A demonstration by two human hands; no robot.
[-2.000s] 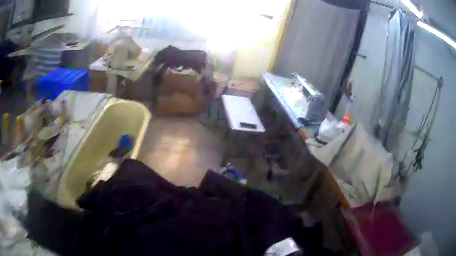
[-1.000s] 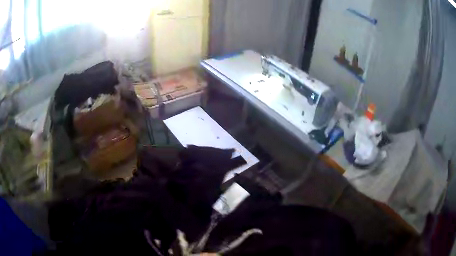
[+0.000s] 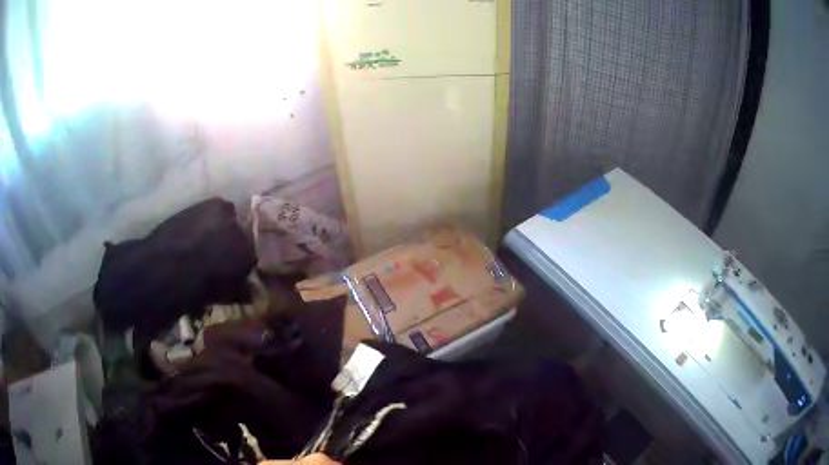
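A bundle of dark garments (image 3: 482, 400) fills the lower middle, close in front of me. A white tag (image 3: 359, 369) and twisted whitish tie ends (image 3: 368, 427) lie on top of it. A small piece of one of my hands (image 3: 300, 460) shows at the bottom edge, at the base of the tie ends. It is cut off, and I cannot tell which hand it is or how its fingers are closed. The rest of my hands is out of the picture or hidden.
A white sewing machine (image 3: 764, 336) with its lamp lit stands on a white table (image 3: 618, 245) at the right. A taped cardboard-topped box (image 3: 432, 295) is ahead. Another dark garment pile (image 3: 177, 263) is at the left. A white box-like surface (image 3: 50, 413) is at the lower left.
The view has moved forward and turned. The machine table and taped box are nearer, and the white bench top seen before is no longer visible there. The dark bundle stays in front of me.
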